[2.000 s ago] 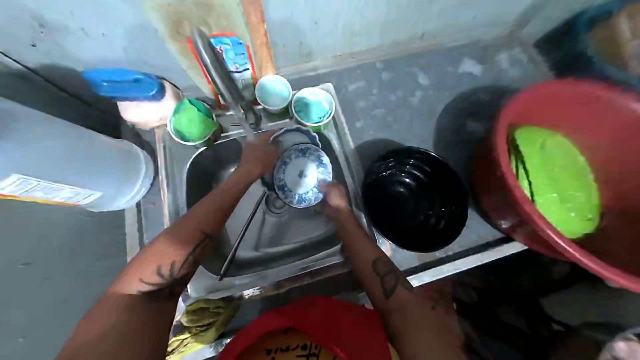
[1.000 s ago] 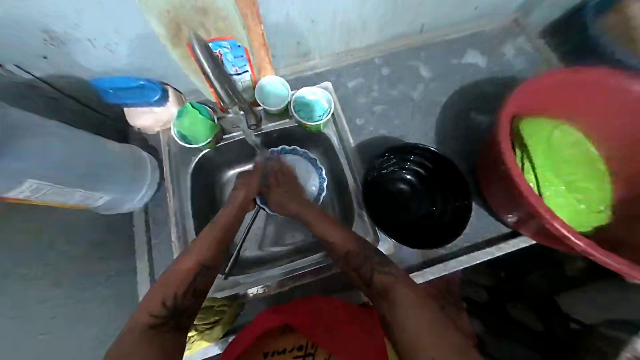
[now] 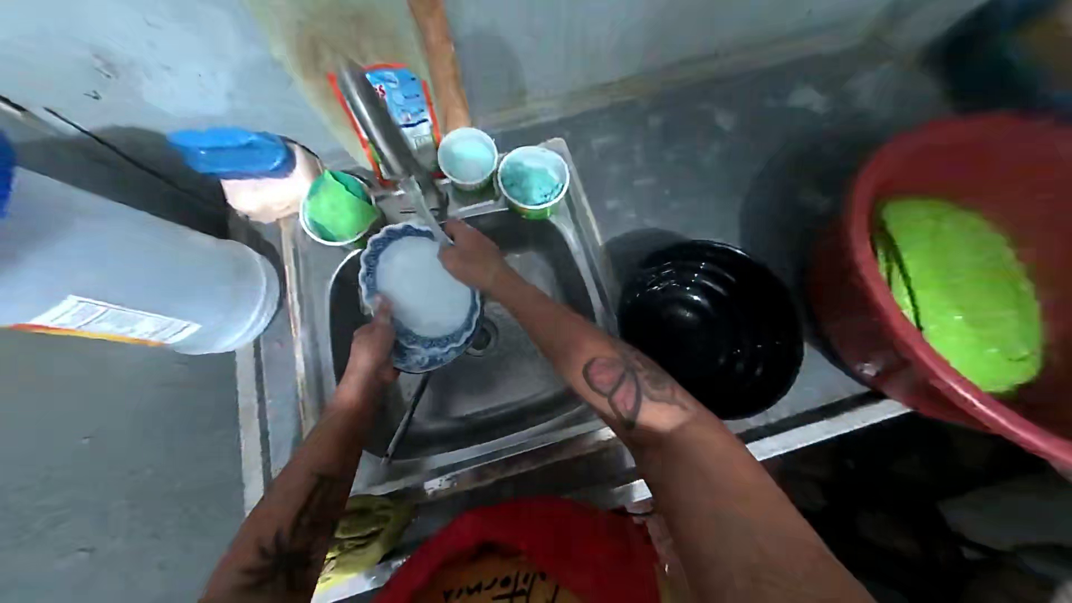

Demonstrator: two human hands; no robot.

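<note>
My left hand (image 3: 375, 339) grips the left edge of a scalloped plate with a blue patterned rim (image 3: 425, 289), tilted over the left part of the steel sink (image 3: 536, 368). Another patterned rim shows at its lower edge, so there may be more than one plate. My right hand (image 3: 471, 255) touches the plate's upper right edge, beside the water stream (image 3: 425, 209) from the metal faucet (image 3: 378, 117); whether it grips the plate is unclear. A thin dark rod (image 3: 407, 419) leans in the basin below the plate, left of the drain (image 3: 483, 337).
Tubs (image 3: 533, 180) and a pouch (image 3: 406, 105) stand behind the sink. A black bowl (image 3: 712, 327) sits to its right, beside a red basin (image 3: 879, 310) holding a bright green item (image 3: 963, 293). A large translucent container (image 3: 126, 260) lies at left.
Both hands were close together over the plate a second ago; now they are apart, my left hand lower at the plate's left edge, my right at its upper right. The plate has moved left.
</note>
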